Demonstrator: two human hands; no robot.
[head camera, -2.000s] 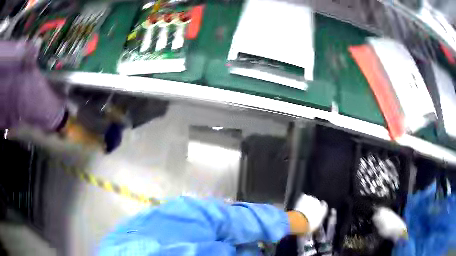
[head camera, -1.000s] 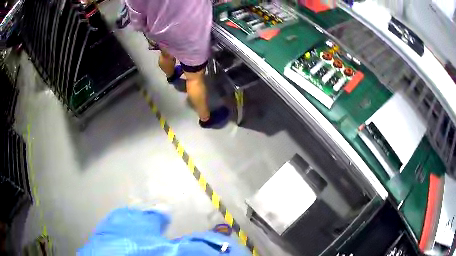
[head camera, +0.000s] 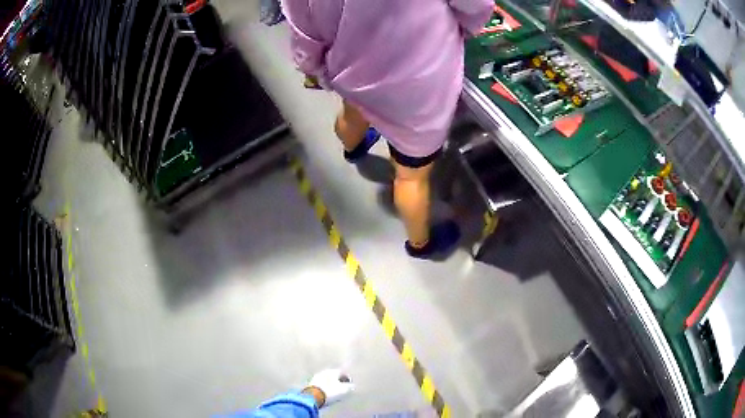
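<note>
My left hand (head camera: 332, 385), in a white glove with a blue sleeve, is small at the bottom edge, over the grey floor. A small dark spot shows at its fingers; whether it holds anything is unclear. It touches nothing on the line. My right hand is not in view. On the line at the right, a circuit board in chassis (head camera: 654, 214) with copper-orange rings lies on a green pallet (head camera: 606, 175). Another board in chassis (head camera: 549, 88) lies farther up. A metal cover (head camera: 729, 326), cut off by the right edge, has a red foam strip (head camera: 707, 294) beside it.
A person in a pink coat (head camera: 392, 65) stands beside the line's metal rail (head camera: 572, 214). Black racks (head camera: 139, 90) stand at the left. Yellow-black tape (head camera: 364, 290) crosses the floor (head camera: 245, 326). A shiny metal box (head camera: 555, 392) is at the lower right.
The view has swung left; the line and the person now appear farther right. The blue sleeve shows less, and my left gloved hand has come into view. The black tray has left view.
</note>
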